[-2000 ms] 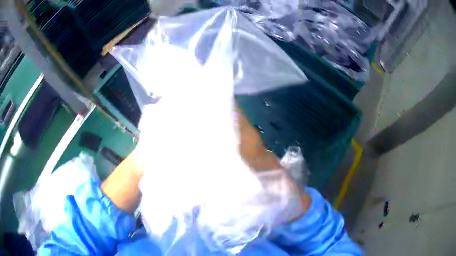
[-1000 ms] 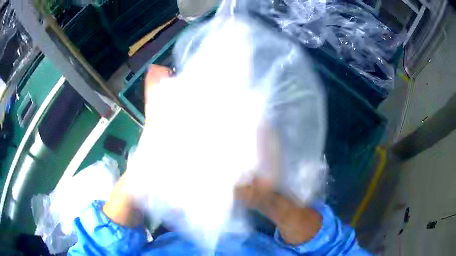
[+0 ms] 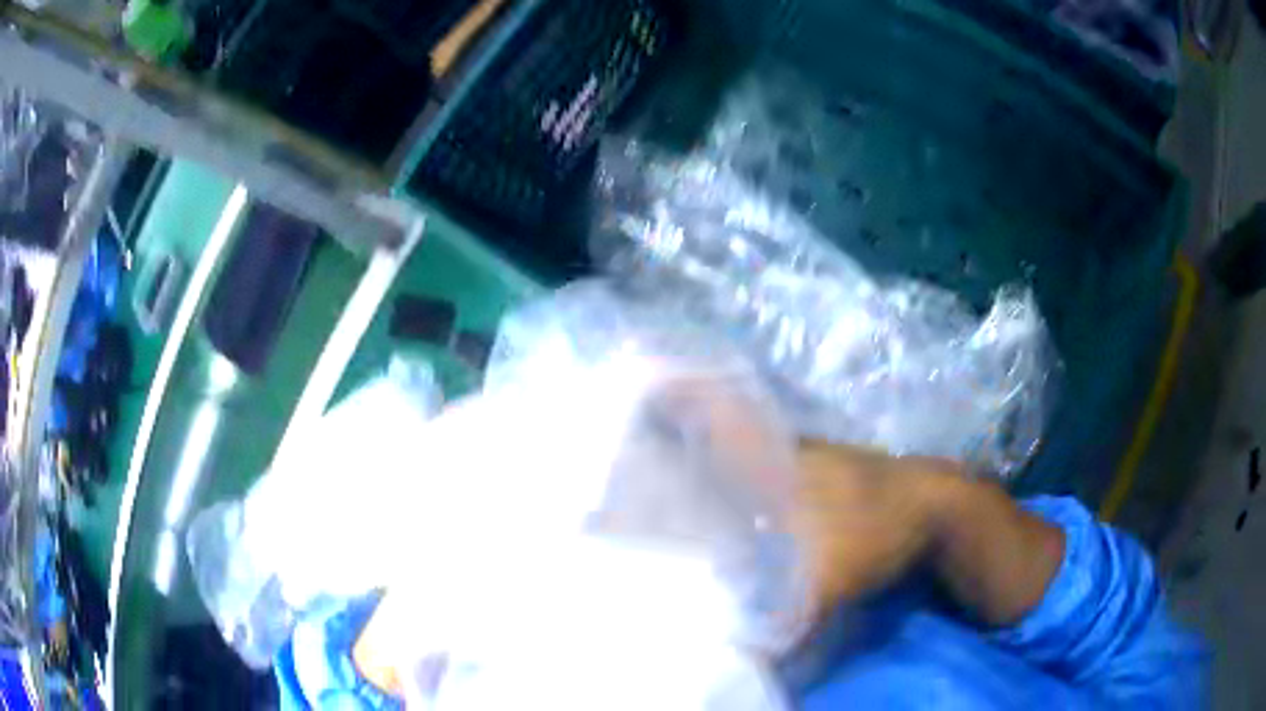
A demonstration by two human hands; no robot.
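Note:
A bright white, overexposed plastic bag point(image 3: 555, 556) fills the lower middle; its contents cannot be made out. My right hand point(image 3: 847, 521) is at its right side, blurred, with the fingers partly behind or inside the clear plastic. My left hand point(image 3: 378, 658) shows only as a small patch of skin at the lower left edge of the bag; its fingers are hidden. Another white bag point(image 3: 340, 458) lies at the left on the bench. Crumpled clear plastic point(image 3: 833, 313) lies in the dark green crate point(image 3: 1000, 153) beyond my hands.
A grey metal bar point(image 3: 236, 132) crosses the upper left. Past it are a green conveyor point(image 3: 299, 333) with a dark flat piece point(image 3: 260, 289) on it and small dark parts point(image 3: 422, 318) on the green bench. A yellow floor line point(image 3: 1159, 396) runs at the right.
The bag has come down and nearer to me, leftwards. The view has shifted, and the crate's inside with crumpled clear plastic now shows. My left hand has become mostly hidden.

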